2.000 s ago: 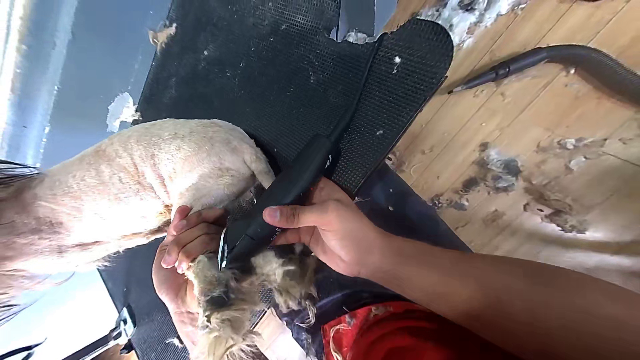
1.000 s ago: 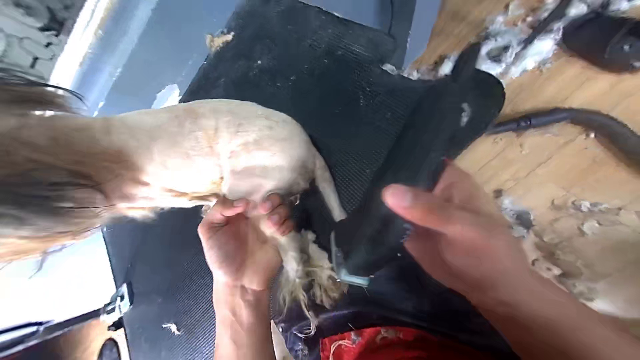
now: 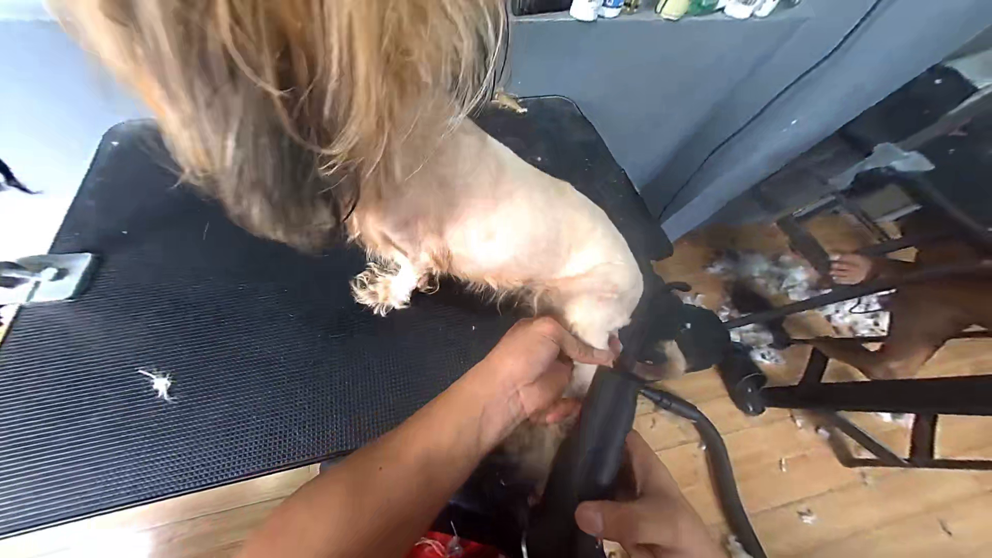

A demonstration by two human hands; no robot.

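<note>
A dog with a closely clipped body and long brown hair at its front end stands on a black ribbed grooming table. My left hand grips the dog's hind leg near the table's edge, its fingers wrapped around the limb. In my right hand is a black electric hair clipper, pointing up beside that leg. The clipper's blade end is not clearly visible. One furry paw of the dog rests on the mat.
A metal clamp sits on the table's left edge. A hose hangs over the wooden floor at right, where hair clippings lie about. Beyond are black metal frames and another person's hand. Bottles line a ledge at the top.
My left hand was at the hind leg one second ago, with the clipper held apart; now the clipper is close beside that hand. The view has turned strongly, showing more of the table.
</note>
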